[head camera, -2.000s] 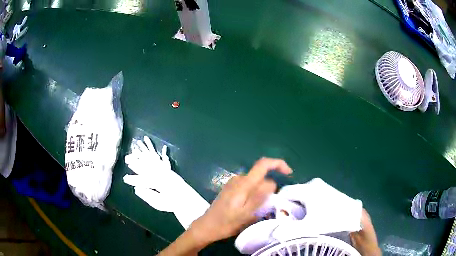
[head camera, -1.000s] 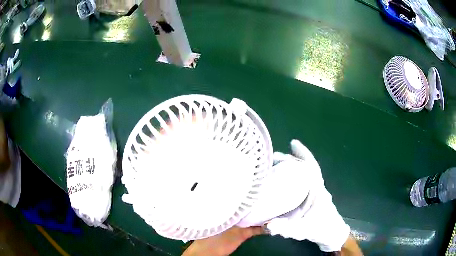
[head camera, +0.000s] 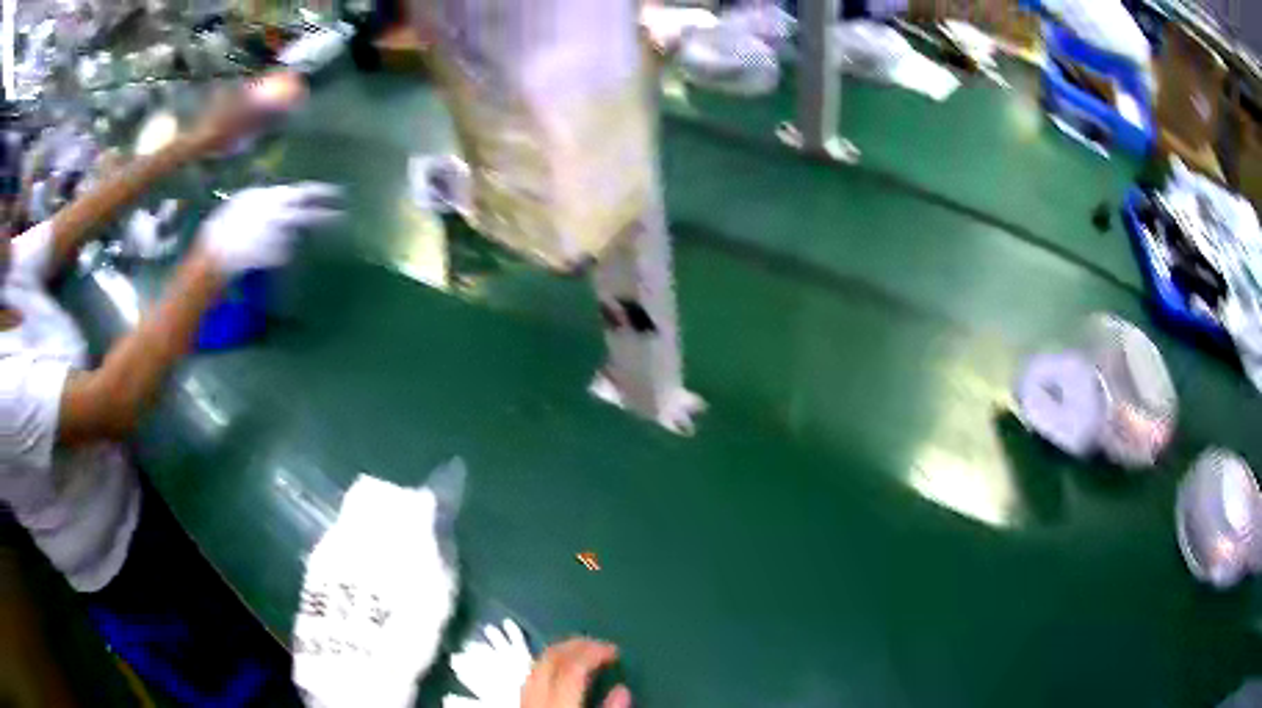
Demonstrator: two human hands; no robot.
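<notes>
My bare left hand [head camera: 570, 674] is at the bottom edge, mostly cut off. Its fingers and thumb are apart, with nothing visible between them. It overlaps the flat white glove [head camera: 487, 667] lying on the green surface. My right hand is out of the picture. At the right lies a white clip fan [head camera: 1138, 394] with a round white part [head camera: 1063, 401] at its left side; blur hides the detail. A second white fan [head camera: 1221, 515] lies nearer the right edge.
A white printed bag [head camera: 374, 595] lies left of the glove. An orange-brown bit [head camera: 588, 560] lies mid-surface. A white post [head camera: 644, 332] stands ahead, with pale sheets [head camera: 554, 138] hanging on it. Another person's gloved hand [head camera: 263, 228] reaches in from the left. A blue tray [head camera: 1176, 270] is far right.
The view has tilted up. The fan that I held is no longer at my hands, and a second fan shows at the right. My gloved right hand has left the picture.
</notes>
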